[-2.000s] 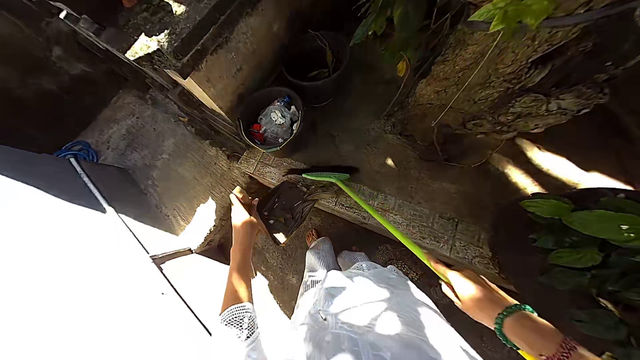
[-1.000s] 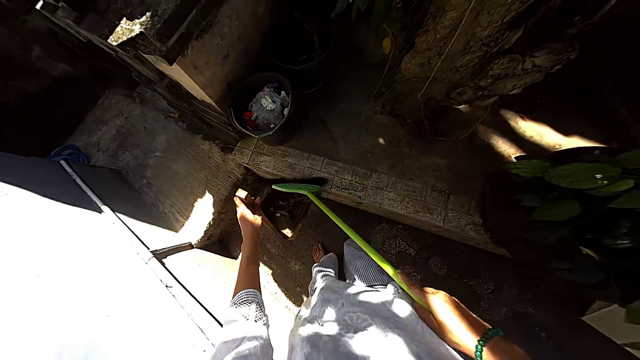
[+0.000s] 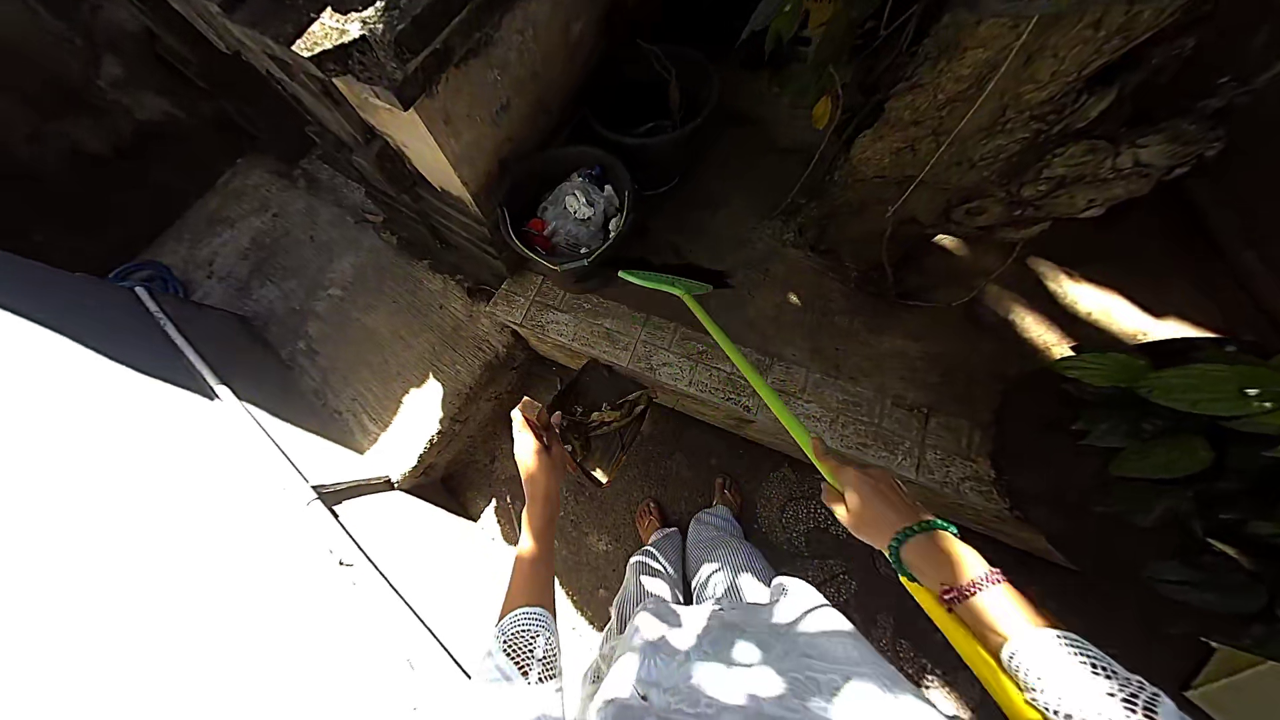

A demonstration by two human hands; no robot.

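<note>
My left hand (image 3: 537,440) grips the edge of a dark dustpan (image 3: 600,425) that has dry leaves in it, just below the tiled step. Around the green and yellow handle of a broom (image 3: 750,375) my right hand (image 3: 868,498) is closed. The broom's green head (image 3: 665,282) is over the ground just beyond the step, right of a dark bucket (image 3: 565,258) that holds plastic rubbish with red and white bits. The bristles are lost in shadow.
A tiled step (image 3: 690,360) crosses the middle. Behind the bucket stands a dark pot (image 3: 655,150). A concrete block (image 3: 300,290) lies left, near a pole (image 3: 180,335) with blue strands. Leafy plants (image 3: 1200,400) are at right, and a rough trunk or rock (image 3: 1000,130) rises behind.
The broom head has moved away from the dustpan to the far side of the step, near the bucket. My left hand stays on the dustpan.
</note>
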